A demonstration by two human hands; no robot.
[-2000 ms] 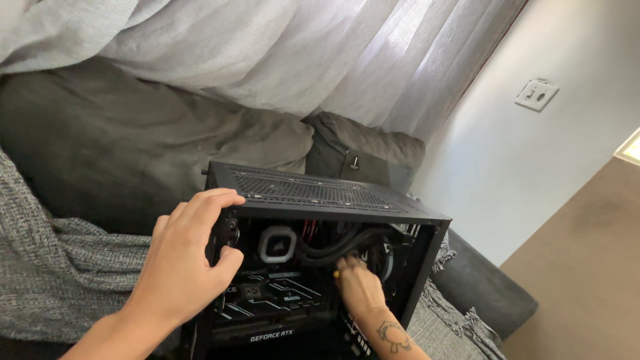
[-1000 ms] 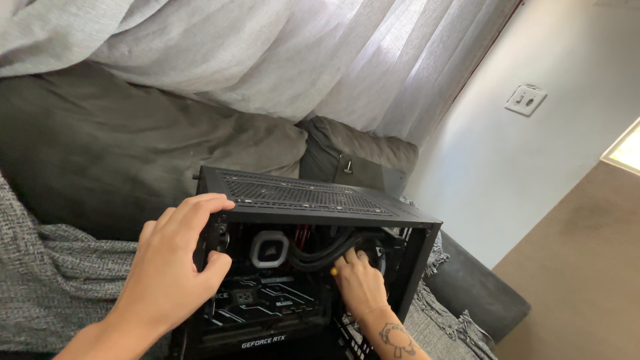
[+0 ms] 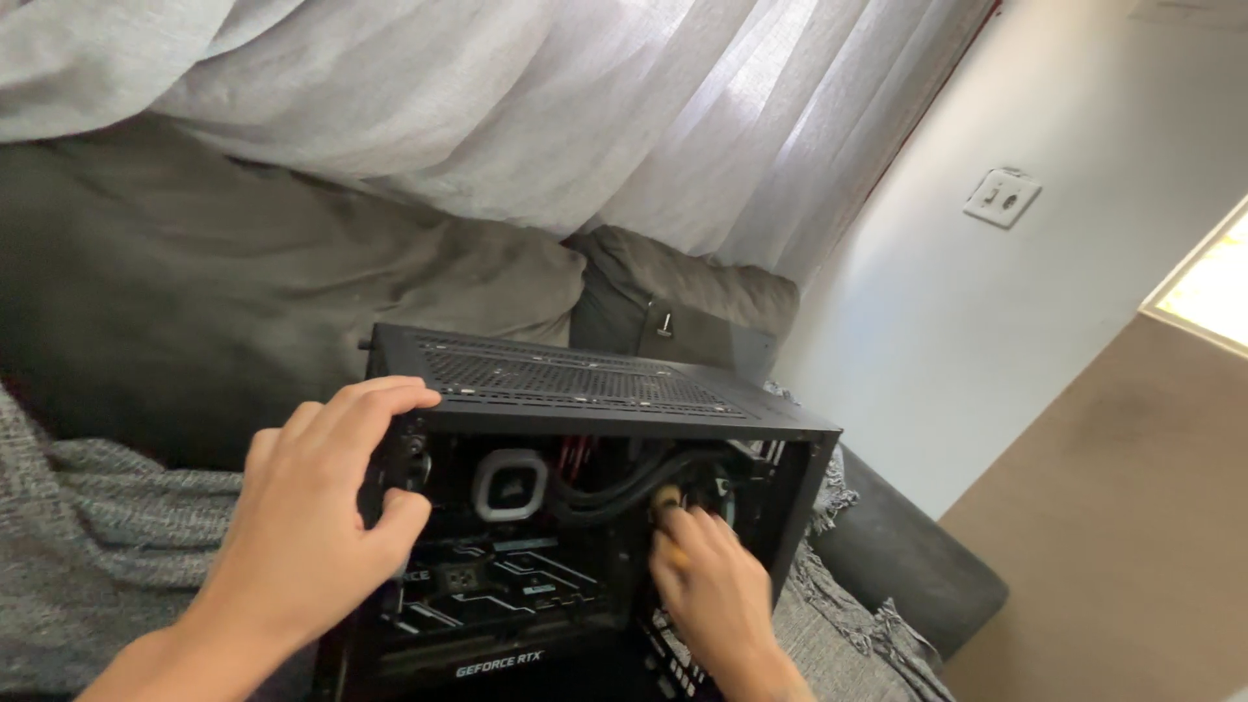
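A black computer case [image 3: 624, 421] stands with its side open towards me and its perforated top up. My left hand [image 3: 322, 497] grips its left upper edge, thumb inside the opening and fingers over the corner. Inside, my right hand [image 3: 707, 585] holds a small tool with a yellowish part [image 3: 666, 499], mostly hidden by the fingers, near the fan at the right. Black coolant tubes [image 3: 624, 497] run from the square pump head [image 3: 511, 485] towards that side. Lower down lies a GeForce RTX graphics card [image 3: 497, 665].
The case stands on a sofa with dark grey cushions [image 3: 292, 283] behind it and a grey knitted throw [image 3: 127, 526] on the left. A dark armrest [image 3: 907, 546] is at the right. Light curtains [image 3: 468, 88] hang behind, and a wall socket [image 3: 1002, 198] is on the wall.
My right hand has shifted a little inside the case, and a yellowish part now shows above its fingers. My left hand keeps its grip on the case edge.
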